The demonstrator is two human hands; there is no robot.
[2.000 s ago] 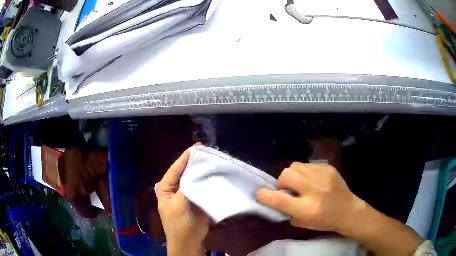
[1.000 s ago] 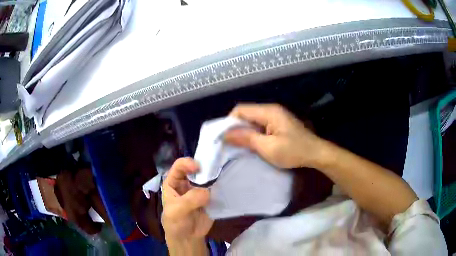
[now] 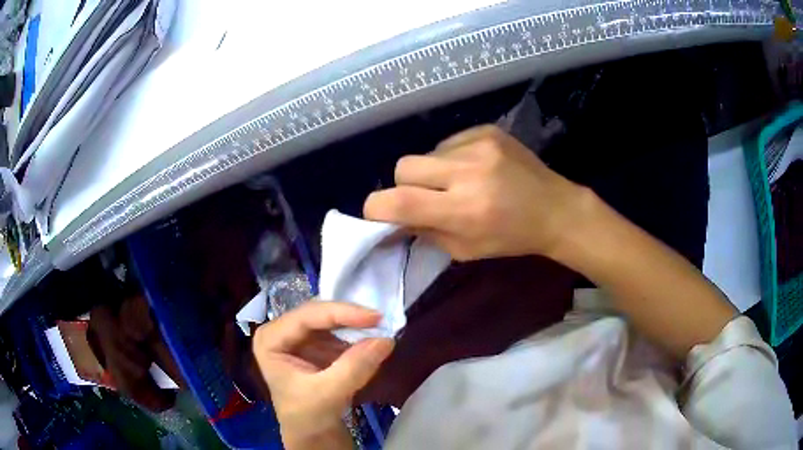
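Note:
A white-backed collar piece [image 3: 359,264] is folded between my two hands, below the table edge. A thin dark edge shows along its fold. My left hand [image 3: 321,365] pinches its lower corner between thumb and fingers. My right hand [image 3: 480,198] holds its upper right part, with the fingertips partly hidden behind and in the cloth. Dark brown cloth [image 3: 493,308] lies below the hands, over the lap. A stack of pale grey-white layers with dark edges [image 3: 88,92] lies on the table at the upper left.
A numbered ruler strip [image 3: 387,83] runs along the white table's front edge [image 3: 290,35]. A blue crate [image 3: 180,338] holding dark pieces stands at the lower left. A teal mesh basket [image 3: 766,228] is at the right. A blue strip [image 3: 32,57] lies at the upper left.
The view has turned and shifted, so the table edge slopes more. The piece, broad and flat earlier, is now folded smaller between my hands. Both hands still hold it.

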